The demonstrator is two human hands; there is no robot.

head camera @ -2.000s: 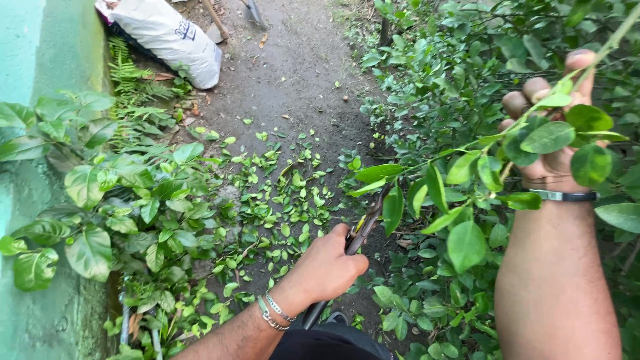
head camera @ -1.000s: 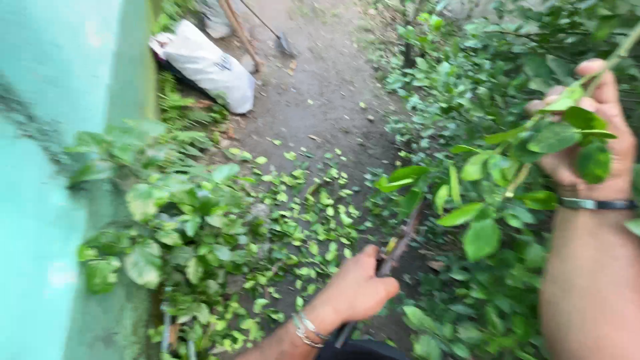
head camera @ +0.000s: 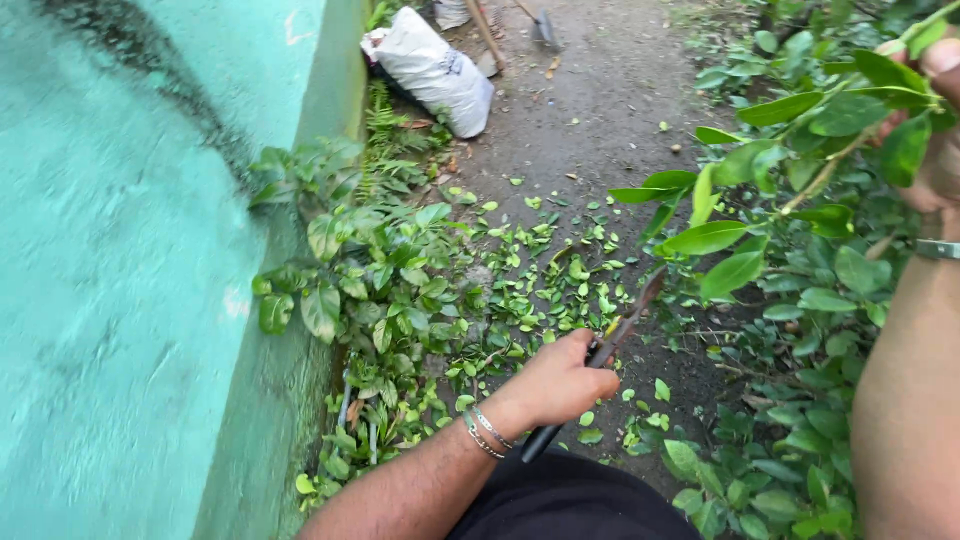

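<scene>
My left hand (head camera: 559, 382), with chain bracelets at the wrist, is closed around a long cutting tool (head camera: 637, 307) low in the middle. The tool has a black handle and a narrow, rusty blade; whether it has a second blade is unclear. Its tip points up and right, close to the lower leaves of a leafy branch (head camera: 821, 169). At the upper right edge my right hand (head camera: 934, 161), partly behind leaves and cut off by the frame, grips this branch between thumb and fingers. A band circles that wrist.
Cut green leaves (head camera: 577, 277) litter the dirt path (head camera: 592, 112). A turquoise wall (head camera: 135, 285) with leafy plants (head camera: 397, 277) at its foot borders the left; dense shrubs (head camera: 810, 375) line the right. A white sack (head camera: 435, 71) and a small shovel (head camera: 544, 30) are farther up.
The view has swung left, showing more wall. My right hand has brought the branch nearer the camera, and its leaves appear larger. My left hand keeps hold of the tool.
</scene>
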